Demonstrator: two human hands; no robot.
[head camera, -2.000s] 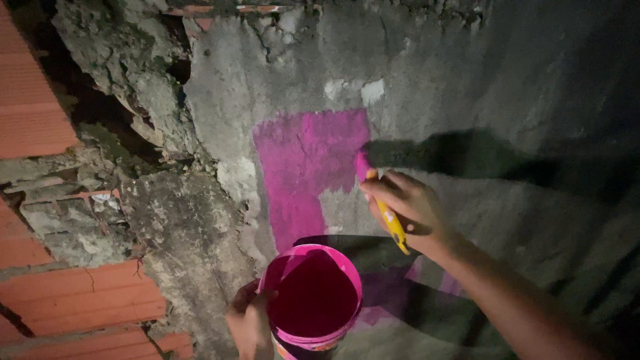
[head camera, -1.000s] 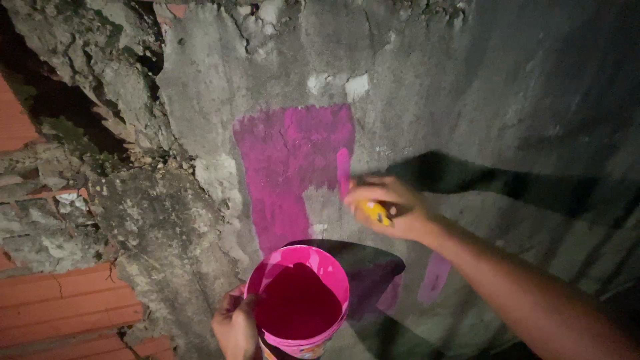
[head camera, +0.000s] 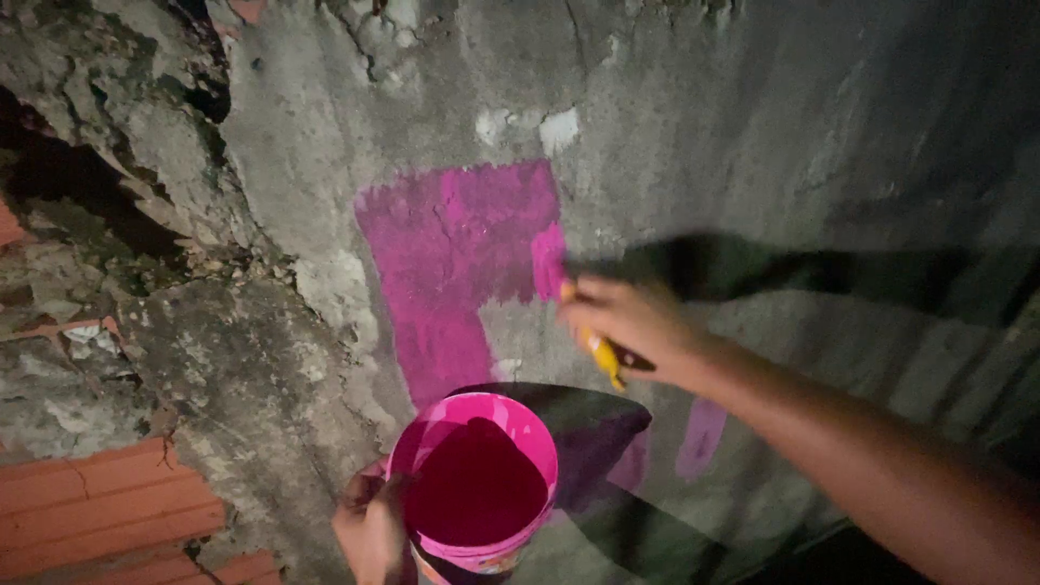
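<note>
My left hand (head camera: 374, 520) grips the left rim of a plastic paint bucket (head camera: 532, 439) holding dark pink paint (head camera: 479, 487). My right hand (head camera: 630, 325) is closed around a paintbrush with a yellow handle (head camera: 603, 361); its bristles are at the right edge of a magenta painted patch (head camera: 455, 236), over a brighter wet stroke (head camera: 548, 260). The patch covers part of a grey cement-rendered wall (head camera: 691, 122), wide at the top and narrower down the left. The bucket is below it, its front wall partly cut off by the frame.
Broken render and a deep crack (head camera: 89, 179) run down the left side. Orange hollow bricks (head camera: 97, 504) show at the lower left. A lighter purple stroke (head camera: 700, 437) marks the wall at lower right. Shadows of the arm and bucket fall across the wall.
A bright pink stroke now shows at the patch's right edge, where two seconds ago the brush was just touching. My left hand keeps hold of the bucket.
</note>
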